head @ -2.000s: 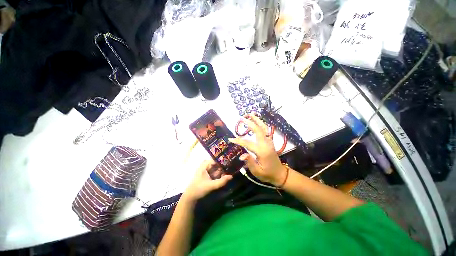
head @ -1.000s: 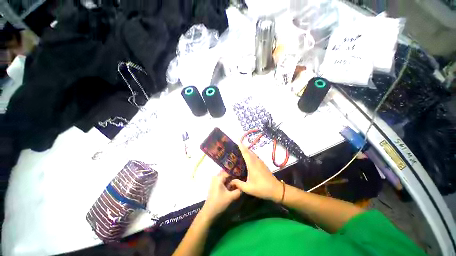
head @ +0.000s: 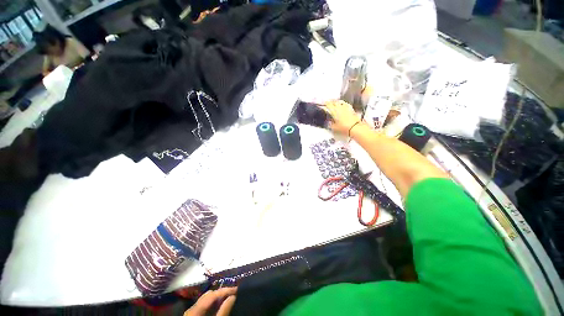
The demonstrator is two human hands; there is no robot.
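My right hand [head: 341, 117] reaches to the back of the white table and holds one end of the dark smartphone [head: 313, 115], beside the plastic bags and the silver flask [head: 354, 77]. My left hand [head: 213, 302] is low at the bottom edge, partly cut off, with its fingers at the black garment [head: 278, 278] on my lap. Whether it grips the cloth cannot be told. A thin shiny trim line [head: 266, 266] runs along the cloth's upper edge.
Black thread cones [head: 290, 142], red-handled scissors [head: 367, 207] on a sheet of round studs [head: 332, 159], and a striped pouch [head: 172, 245] lie on the table [head: 80, 247]. Heaped black cloth [head: 154, 80] and chain [head: 201, 114] are at left. A person [head: 62, 52] sits beyond.
The smartphone has moved from in front of me to the back of the table in my right hand. My left hand has let go of it and moved down left to the black garment. The view has shifted.
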